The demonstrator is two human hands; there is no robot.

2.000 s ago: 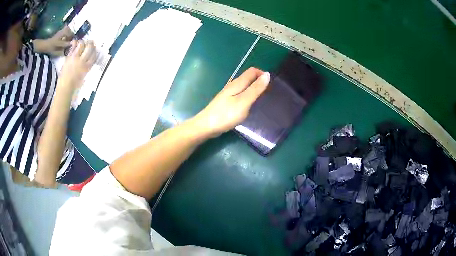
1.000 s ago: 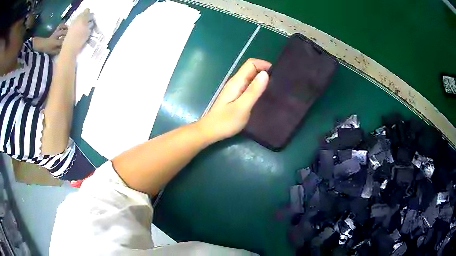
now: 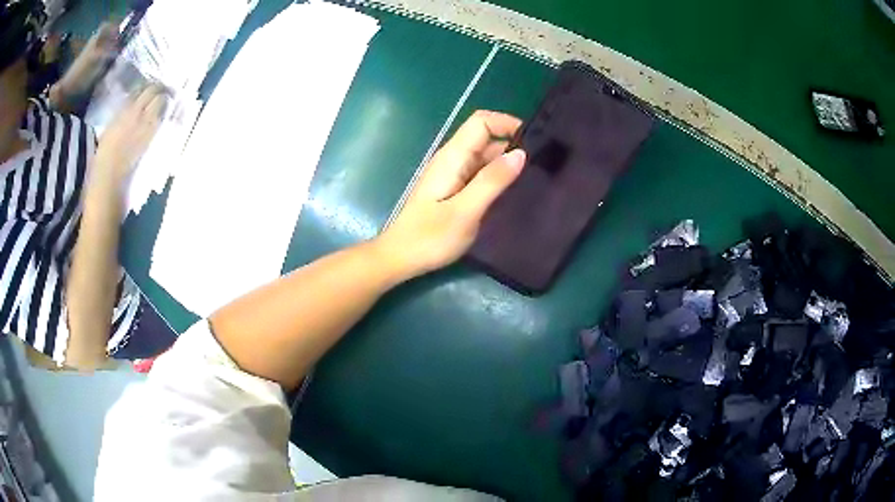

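Observation:
A large dark smartphone (image 3: 579, 186) lies slanted over the green tabletop, its upper end near the pale rail. My left hand (image 3: 453, 196) holds its left edge, with the thumb on the face and the fingers partly hidden at the edge. Its screen looks dark, with a small darker patch near my thumb. A large loose heap of small black pieces (image 3: 677, 328) with some silvery faces lies at the lower right, apart from the phone. My right hand is out of the picture.
Long white sheets (image 3: 265, 147) lie left of my forearm. A co-worker in a striped top (image 3: 49, 216) handles papers at the far left. Beyond the pale metal rail (image 3: 687, 113), a keypad phone (image 3: 846, 115) lies on the green belt at the upper right.
The smartphone's far end has risen and its glossy reflection is gone compared with two seconds ago. The keypad phone on the belt has come in from the right edge. The co-worker's hands have moved.

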